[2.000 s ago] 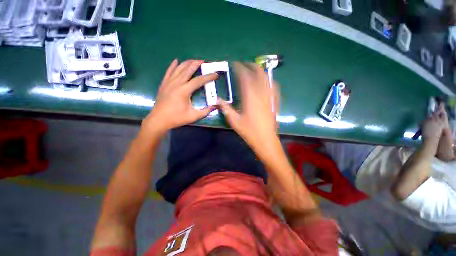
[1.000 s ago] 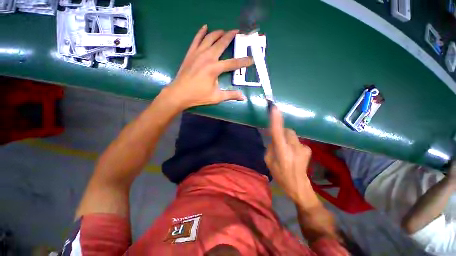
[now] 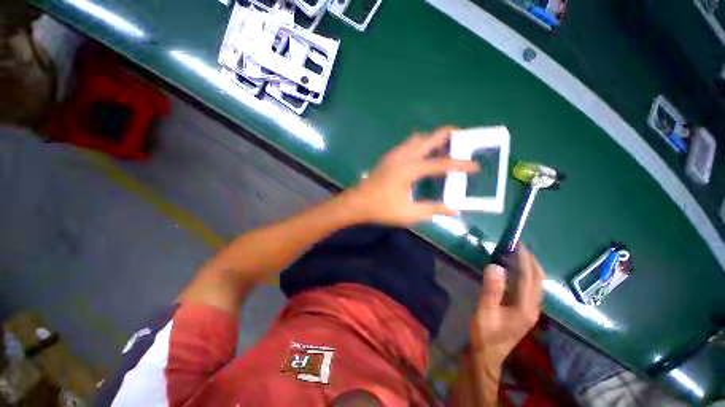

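Observation:
A white unit with a front frame and a large window opening [image 3: 499, 171] is in front of me over the green bench. My left hand [image 3: 413, 179] grips its left side between thumb and fingers. The mallet [image 3: 525, 208], with a yellow-green face and a dark face, lies or hovers just right of the unit; I cannot tell if its head touches the bench. My right hand [image 3: 509, 298] is at its black grip, fingers curled around it.
Overlapping white front frames [image 3: 278, 56] lie at the upper left. An open unit with a blue part [image 3: 602, 274] lies on the bench at right. Beyond the pale rail [image 3: 556, 71], units [image 3: 670, 123] lie on the belt. A red stool [image 3: 111, 107] stands below left.
The view has turned, so the bench slants down to the right. The mallet head has gone from above the unit to its right. My left hand has closed on the unit's left side.

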